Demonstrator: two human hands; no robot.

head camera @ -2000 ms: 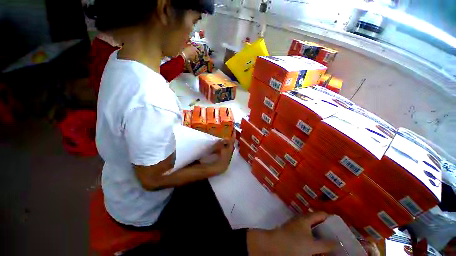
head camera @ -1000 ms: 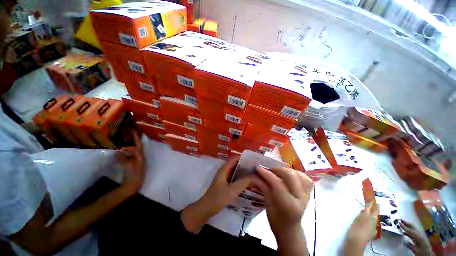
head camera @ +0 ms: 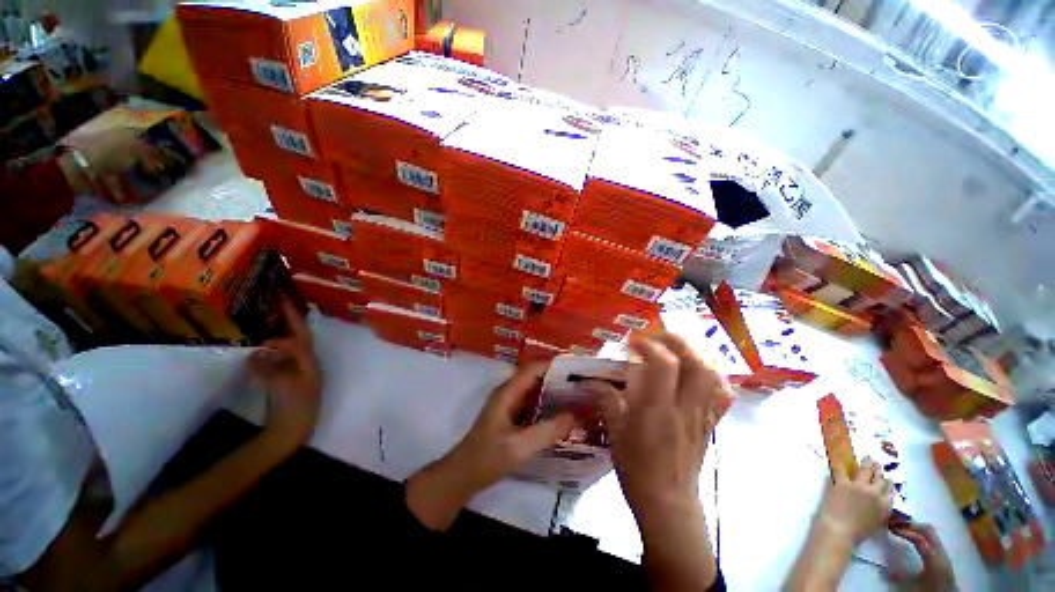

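Note:
A retail carton (head camera: 570, 453) stands tilted between my two hands, in front of the stacked cartons. Its pale top flap with a dark slot is raised. My left hand (head camera: 495, 437) grips the carton's left side, with the thumb over the front. My right hand (head camera: 665, 422) holds the flap and the carton's right side. The carton's contents are hard to make out behind the fingers. The large stack of finished cartons (head camera: 509, 220) is orange with white faces up and barcode labels on the ends.
A neighbour's arm (head camera: 283, 387) is at the left by a row of orange cartons (head camera: 191, 272). Another person's hands (head camera: 856, 503) hold a carton at the right. Two waiting cartons (head camera: 773, 335) lie near a white woven sack (head camera: 798, 191). More cartons (head camera: 949, 370) lie far right.
The view has swung from the left neighbour to the stack, bringing both my hands into view. Since a second ago, the carton's flap has tilted up, showing its slot.

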